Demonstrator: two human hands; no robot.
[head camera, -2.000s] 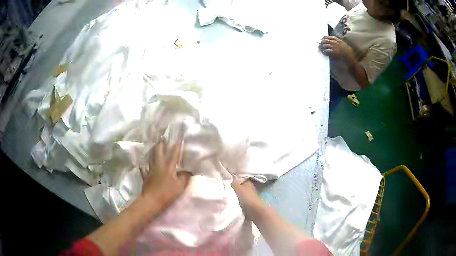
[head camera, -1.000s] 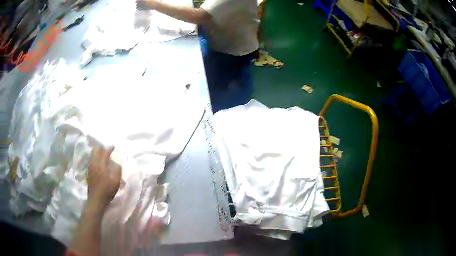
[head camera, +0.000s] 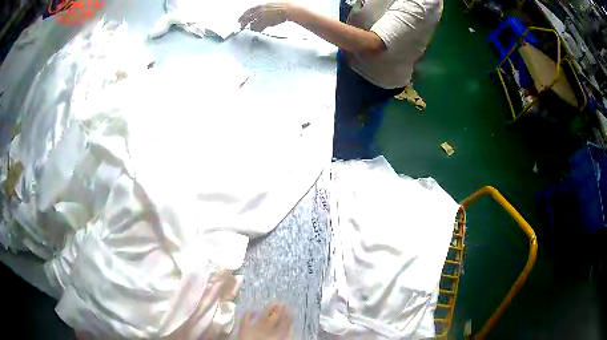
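Note:
A large loose heap of white cloth pieces (head camera: 126, 246) lies on the left and near part of the grey-covered table (head camera: 283, 265), bunched up at the near edge. A flat white cloth piece (head camera: 266, 192) spreads right of the heap. A hand, apparently my right hand (head camera: 267, 324), shows at the bottom edge, blurred and cut off, just right of the bunched cloth. Whether it grips anything is unclear. My left hand is not visible; the bunched cloth may hide it.
A stack of white cloth (head camera: 386, 252) lies on a yellow-framed trolley (head camera: 532, 242) along the table's right side. A person (head camera: 393, 46) stands beyond it, one hand over white cloth on the table. Tan scraps (head camera: 447, 149) lie on the green floor. Another yellow trolley (head camera: 546, 80) stands farther right.
My left hand, earlier on the heap, has gone from sight. The near cloth is more bunched towards me. A hand now shows at the bottom edge. The view has shifted.

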